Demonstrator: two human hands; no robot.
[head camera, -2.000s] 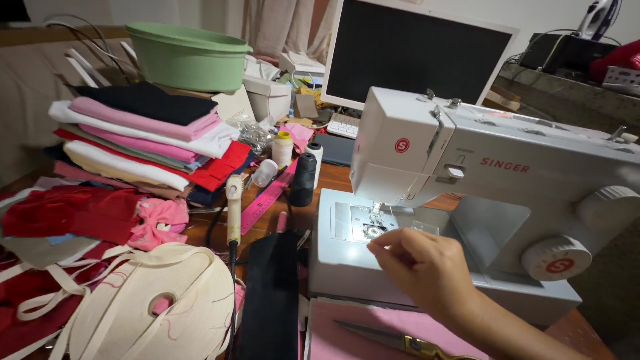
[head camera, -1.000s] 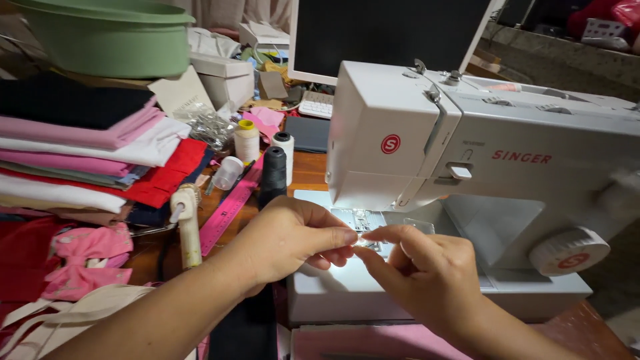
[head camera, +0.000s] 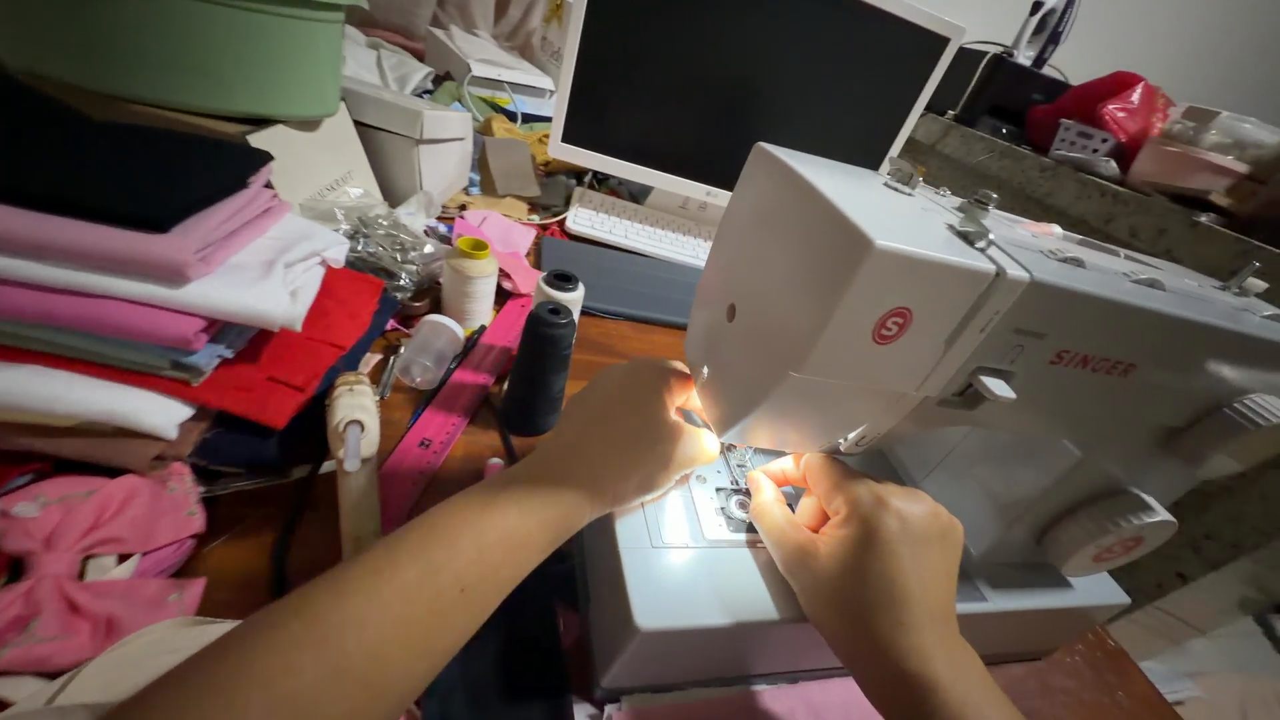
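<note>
A white Singer sewing machine (head camera: 820, 290) stands at the right, its lamp lighting the needle area. My left hand (head camera: 650, 430) is raised at the left of the needle area, its fingertips bent together beside the machine head; whether a thread is between them is too small to tell. Just right of the presser foot (head camera: 740, 462), my right hand (head camera: 850, 540) has thumb and index finger close together, and what they may pinch cannot be made out. Between the hands the round bobbin area (head camera: 738, 506) shows in the needle plate.
Folded fabrics (head camera: 130, 230) are stacked at the left, near a glue gun (head camera: 355, 450). A pink ruler (head camera: 450, 420) lies beside a black thread cone (head camera: 540, 370). Behind stand a monitor (head camera: 740, 90) and a keyboard (head camera: 640, 225). Pink fabric (head camera: 750, 700) lies before the machine.
Two seconds ago only my right hand was in view, at the needle area. One second ago both hands' fingertips met there; now they are apart, the left one further up beside the machine head.
</note>
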